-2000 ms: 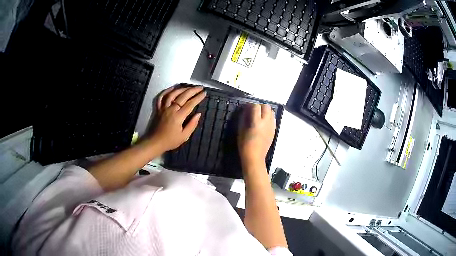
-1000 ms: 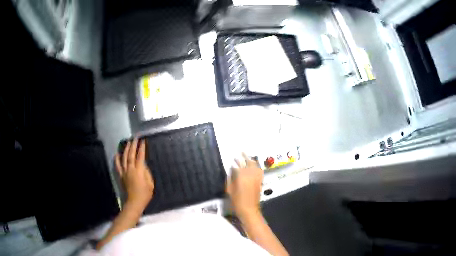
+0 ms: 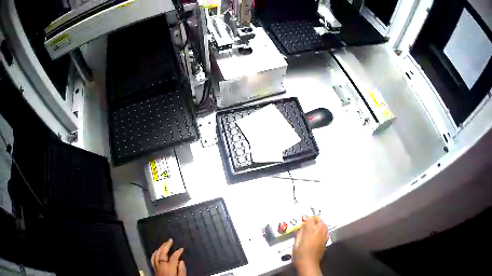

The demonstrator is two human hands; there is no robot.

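A black component tray (image 3: pixel 216 232) lies flat at the front of the machine bed. My left hand (image 3: pixel 168 260) rests on its lower left part with the fingers spread, partly cut off by the picture's bottom edge. My right hand (image 3: pixel 311 240) is at the right end of the control button box (image 3: pixel 274 233), which has red buttons and a yellow strip. Its fingertips are over or on the box; whether they press a button cannot be told.
Behind lies a tray (image 3: pixel 237 175) with white paper (image 3: pixel 268 133) on it, beside a black mouse-like object (image 3: pixel 319 117). A dotted tray (image 3: pixel 154 124) and a yellow-labelled module (image 3: pixel 166 177) are left. A white machine block (image 3: pixel 251 75) stands at the rear. Dark trays (image 3: pixel 78 183) lie far left.
My right hand has left the front tray and moved right to the button box. My left hand has stayed at the tray's left side. The view has shifted, showing more of the machine's rear.
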